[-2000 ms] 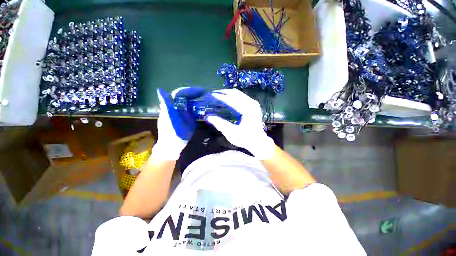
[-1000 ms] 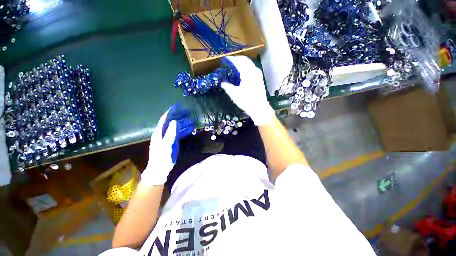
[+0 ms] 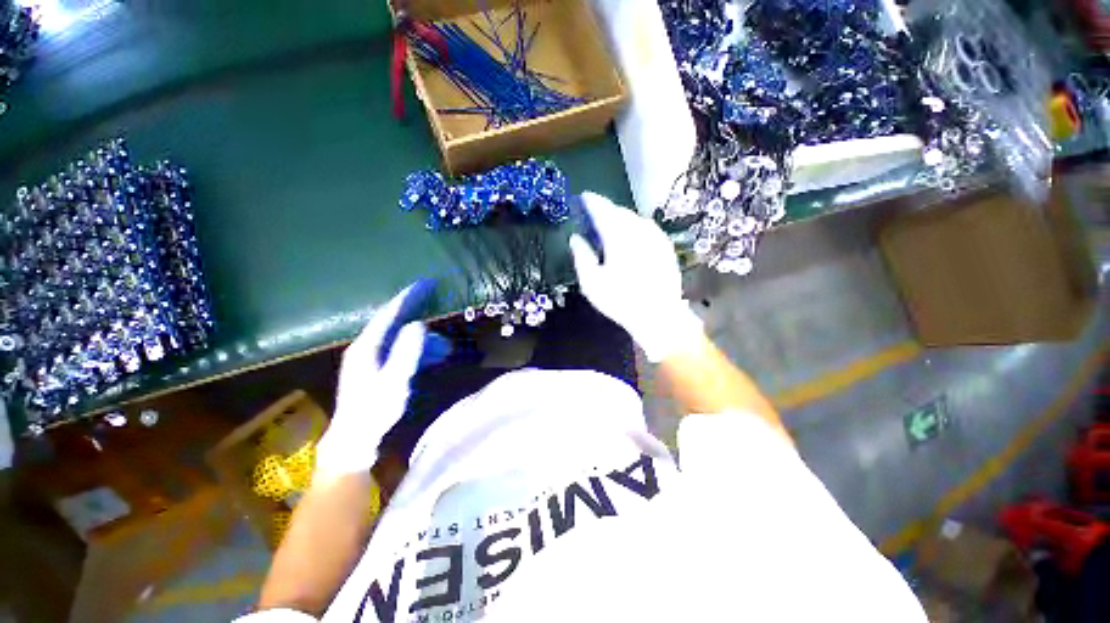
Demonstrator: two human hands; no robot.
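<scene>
A small pile of blue boards (image 3: pixel 493 195) lies in a row near the bench edge, below the cardboard box. Dark lead wires run from it towards me and end in silver discs (image 3: pixel 526 310) at the edge. My right hand (image 3: pixel 631 270), in a white glove with blue fingertips, is just right of the pile, fingers slightly apart, with nothing visible in it. My left hand (image 3: pixel 380 380), gloved alike, is low left of the discs at the bench edge, thumb and fingers apart; its palm side is partly hidden and no held part shows.
Stacked panels (image 3: pixel 91 274) stand at left. A cardboard box (image 3: pixel 536 134) holds blue thin pieces, with red-handled cutters (image 3: pixel 399 76) at its left corner. A white foam tray (image 3: pixel 852 164) heaped with boards and discs is at right. A yellow basket (image 3: pixel 286 472) is below the bench.
My view has turned right since the first frame. My hands have parted from in front of me. My right hand has gone to the pile, then drawn back from it; the discs now show.
</scene>
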